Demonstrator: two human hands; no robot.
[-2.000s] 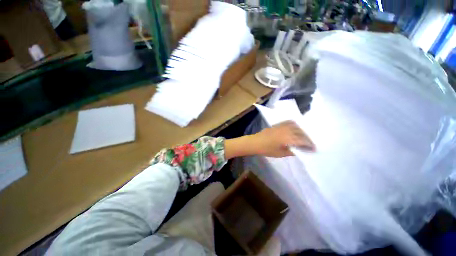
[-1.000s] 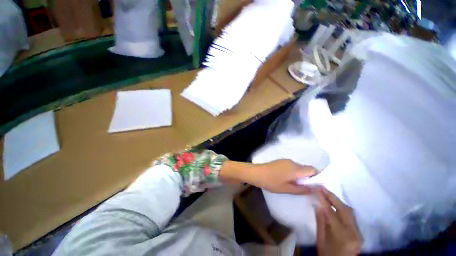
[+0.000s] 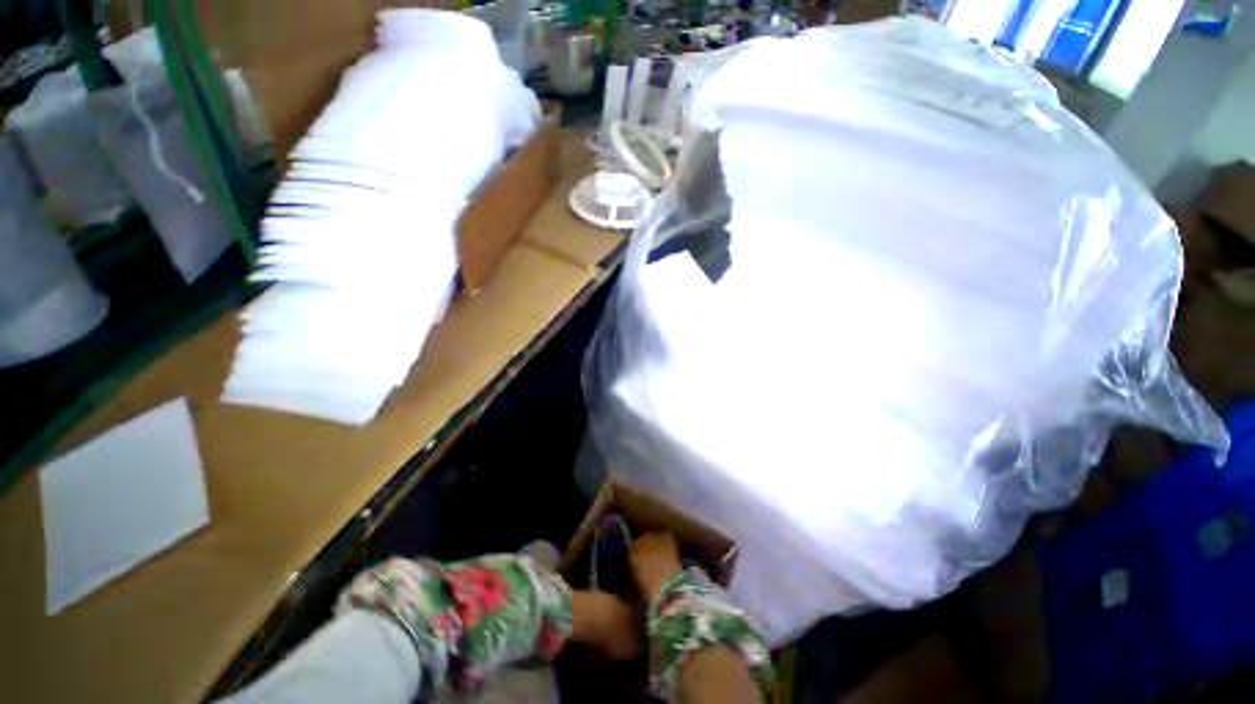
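The small open brown carton (image 3: 706, 539) is at my lap, below the large foam bag. My left hand (image 3: 606, 626) reaches into it from the left, partly hidden by the floral sleeve cover and the carton. My right hand (image 3: 654, 561) is inside at the right, fingers pointing down. A greyish-purple curved shape (image 3: 613, 536) shows in the carton between the hands; whether it is shaded foam or a product I cannot tell. The fingertips of both hands are hidden, so any grip cannot be seen.
The cardboard-covered bench (image 3: 317, 509) runs along the left, with a flat foam pad (image 3: 127, 502) and a fanned stack of foam pads (image 3: 372, 206). A white round slotted part (image 3: 610, 201) lies at its far end. The bulk foam bag (image 3: 881, 316) fills the right; blue crates (image 3: 1149, 591) stand beyond.
Both hands have moved down from the white foam beside the bag into the carton. The view has turned right. The white foam they handled is no longer recognisable in them.
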